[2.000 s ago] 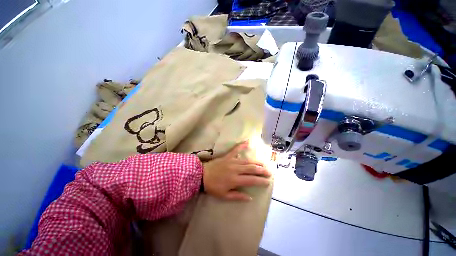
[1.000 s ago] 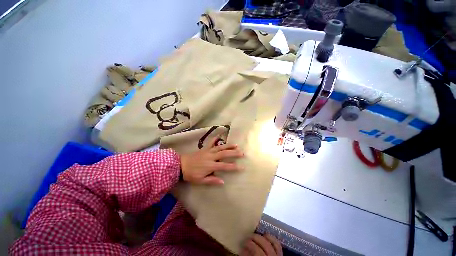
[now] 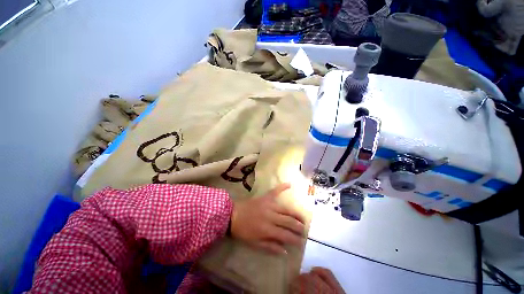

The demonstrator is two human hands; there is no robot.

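A khaki garment piece point(image 3: 218, 115) with dark looped motifs lies left of the white sewing machine point(image 3: 402, 132), its right edge at the lit needle area. My left hand point(image 3: 267, 221) lies flat on the cloth just below the needle, palm down, fingers slightly apart, pointing right. My right hand point(image 3: 317, 282) is at the bottom edge of the picture, partly cut off, at the near right edge of the cloth; its fingertips are hidden, so its hold cannot be told. The presser foot area is washed out by the work light point(image 3: 296, 172).
Heaped khaki pieces lie behind point(image 3: 258, 57) and at the left point(image 3: 106, 129). A blue crate point(image 3: 49, 235) stands at lower left. Red handles point(image 3: 420, 209) show under the machine arm. A dark thin tool point(image 3: 501, 277) lies at right. A person point(image 3: 505, 23) is partly visible at upper right.
Since one second ago, my left hand has moved right, closer to the needle. The near part of the cloth has shifted with it. My right hand remains at the cloth's near edge; the view has shifted.
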